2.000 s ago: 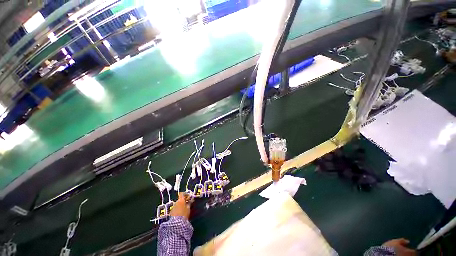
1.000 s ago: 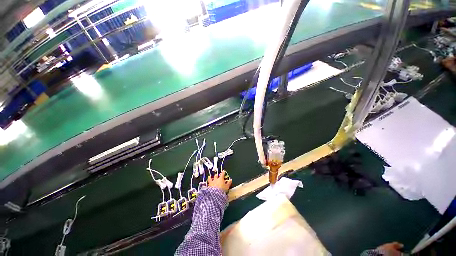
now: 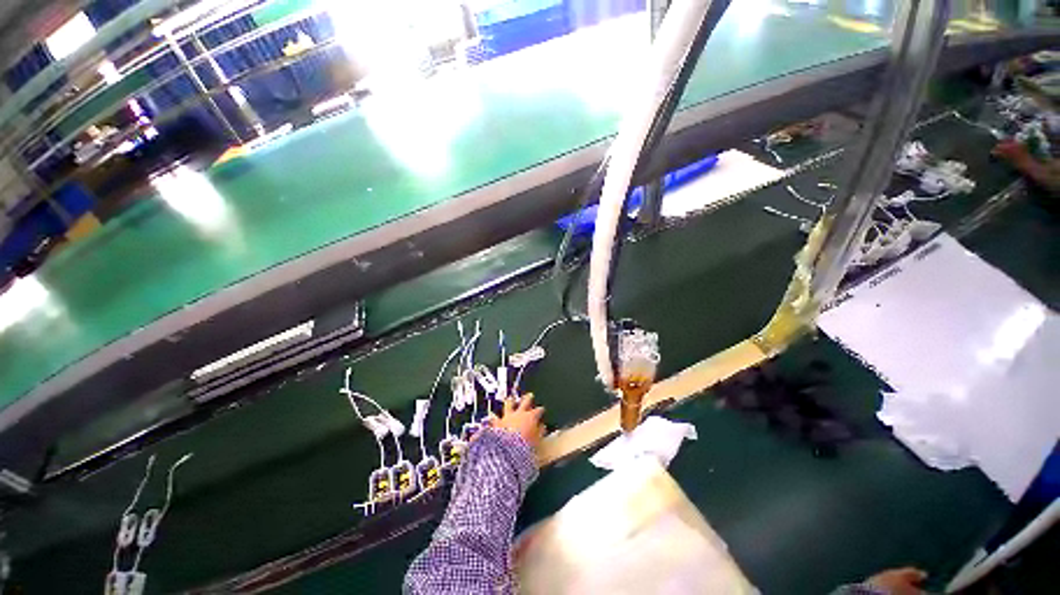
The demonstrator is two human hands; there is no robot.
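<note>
Several open power adapters, small white shells dark inside with yellow blocks, lie in a row along the near belt edge. Their white output cables point away from me. My left hand, in a checked sleeve, is over the right end of the row, its fingers spread among the shells and hiding some of them. Whether it grips one cannot be told. My right hand is small and partly cut off at the bottom edge, away from the adapters; its grip is unclear.
A clear cup with amber residue stands on white tissue beside the pale edge rail. A thick white hose hangs behind it. A grey post and white sheet are right. More adapters lie lower left.
My left hand moved right along the row to its right end, then stayed there with small finger movement. More adapters and cables show at the lower left. My right hand stays low at the right.
</note>
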